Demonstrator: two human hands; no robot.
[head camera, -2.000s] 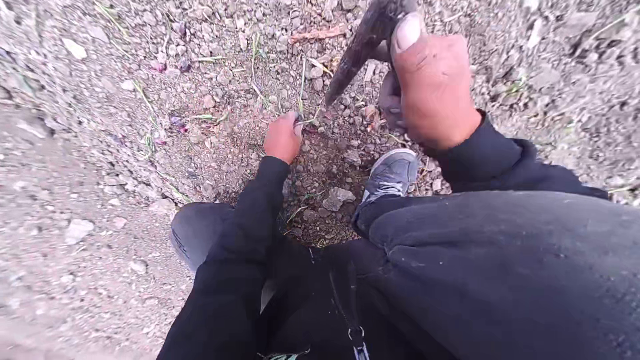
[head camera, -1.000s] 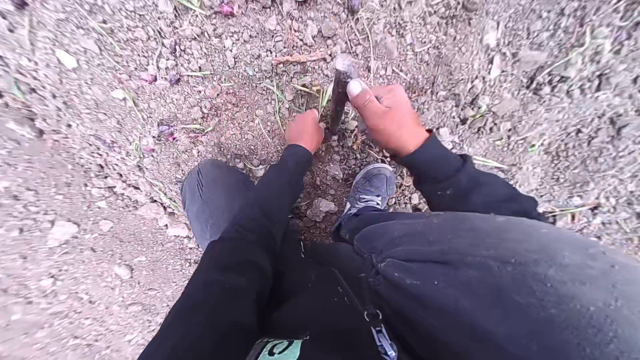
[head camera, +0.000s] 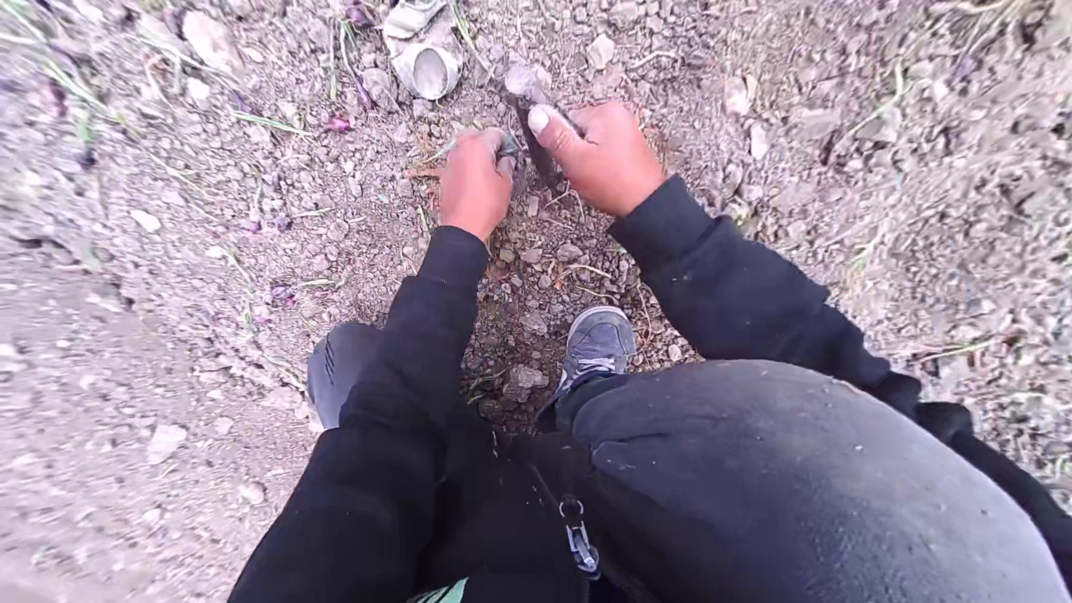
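Note:
My right hand (head camera: 607, 157) is closed around a dark hand tool (head camera: 538, 138) with a pale, rounded end, the thumb lying near that end. The tool points down to the stony soil, and its lower part is partly hidden by the hand. Just left of it, my left hand (head camera: 477, 180) is at the ground with its fingers bent around a small green plant stem (head camera: 508, 147). The two hands are close together but apart. What lies under the left fingers is hidden.
A pale, crumpled object with a round opening (head camera: 430, 70) lies beyond the left hand. Stones (head camera: 526, 377), green stalks (head camera: 270, 124) and purple bits (head camera: 338, 123) are scattered over the soil. My grey shoe (head camera: 598, 342) stands below the hands.
The right hand has brought the tool from a slanted, raised position to beside the left hand. Both hands are now farther out from my body. The pale object has come into view.

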